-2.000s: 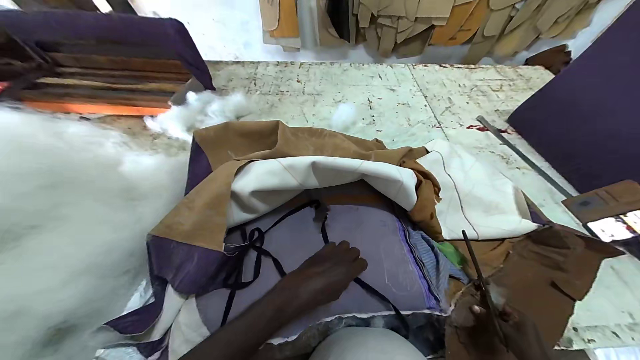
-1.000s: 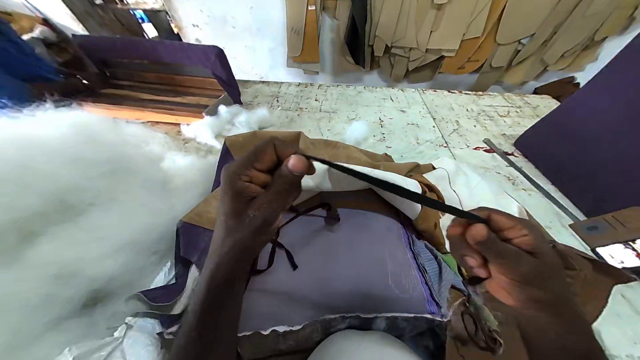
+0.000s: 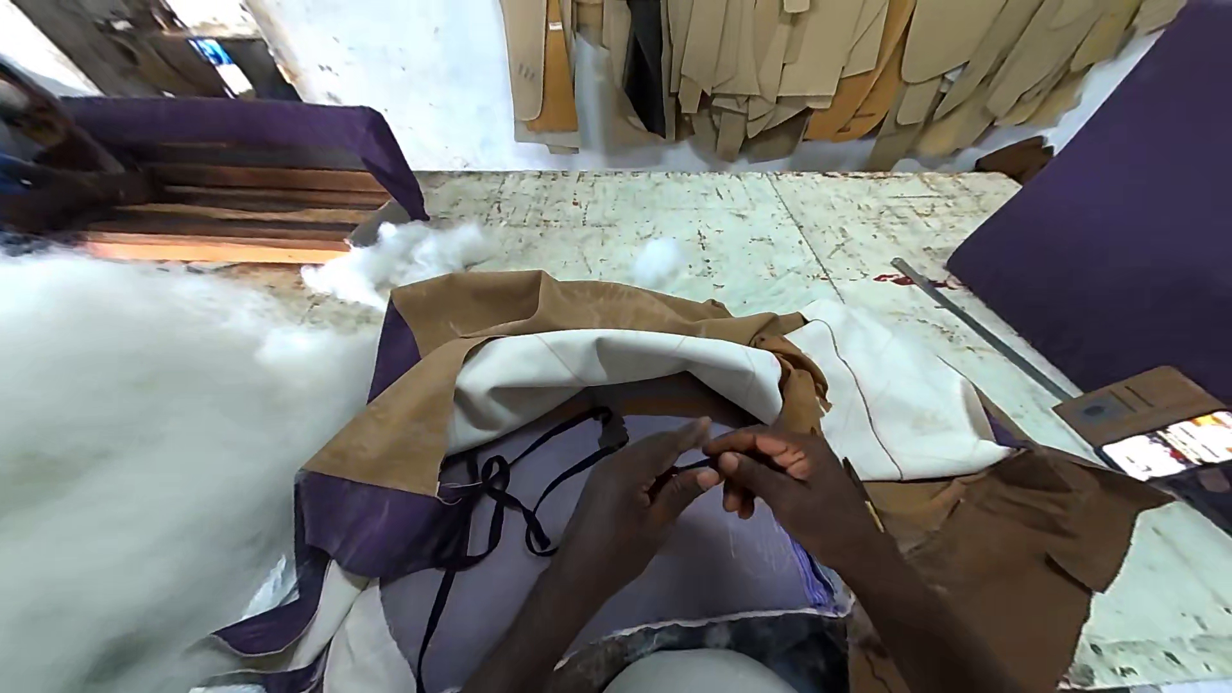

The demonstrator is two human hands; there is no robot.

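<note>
My left hand and my right hand meet over the purple fabric panel, and a short dark stretch of black cord shows pinched between their fingertips. More of the black cord lies looped and knotted on the panel to the left. Brown suede-like fabric and a folded white cloth curve around the far side of the panel. A second white piece with a dark seam line spreads beyond my right hand.
Fluffy white stuffing heaps at the left. A worn table stretches behind, with a metal strip and a phone in an open case at the right. Behind stand a slatted wooden frame and hanging patterns. Brown fabric lies right.
A second ago my hands stretched the black cord taut between them, well apart. Now they are close together, lower over the purple panel.
</note>
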